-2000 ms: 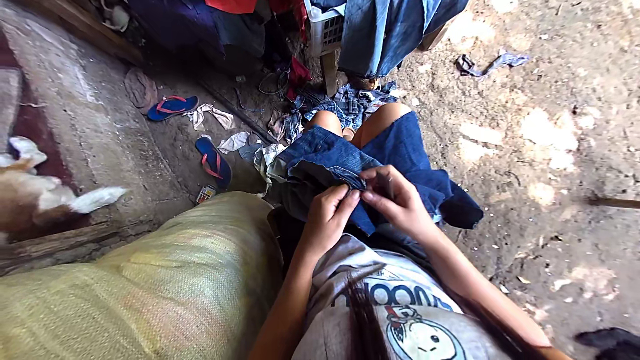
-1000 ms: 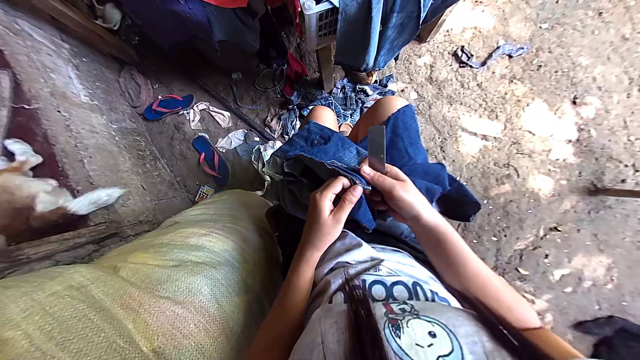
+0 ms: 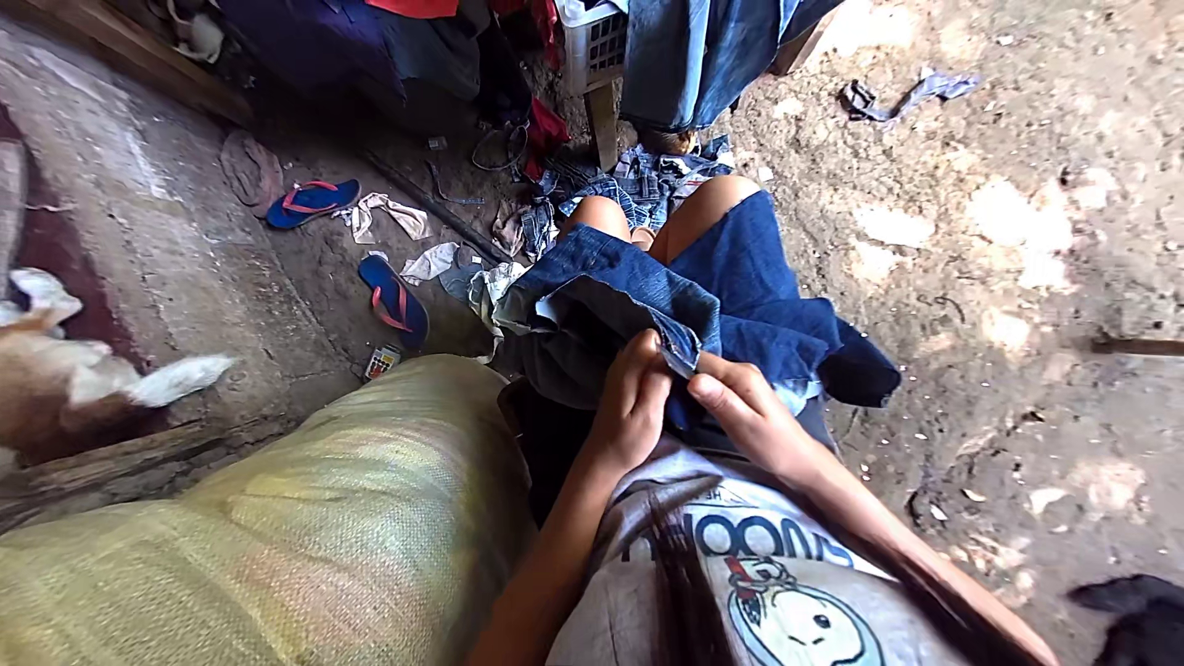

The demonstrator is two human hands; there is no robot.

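Blue denim cloth lies over my lap and thighs, with a cut, frayed edge folded up toward me. My left hand pinches that edge near its lower end, fingers curled. Close beside it on the right, my right hand grips the same edge between thumb and fingers. A flat blade is not visible now; whether anything is hidden inside my right hand I cannot tell. More denim hangs past my right thigh, its dark end reaching over the dirt ground.
A large woven sack bulges at my left. Flip-flops and cloth scraps lie ahead on the left. Jeans hang beside a plastic crate. An animal with brown and white fur lies far left.
A flat, blade-like tool stood up from my right hand one second ago and no longer shows. Both hands stay at the denim edge.
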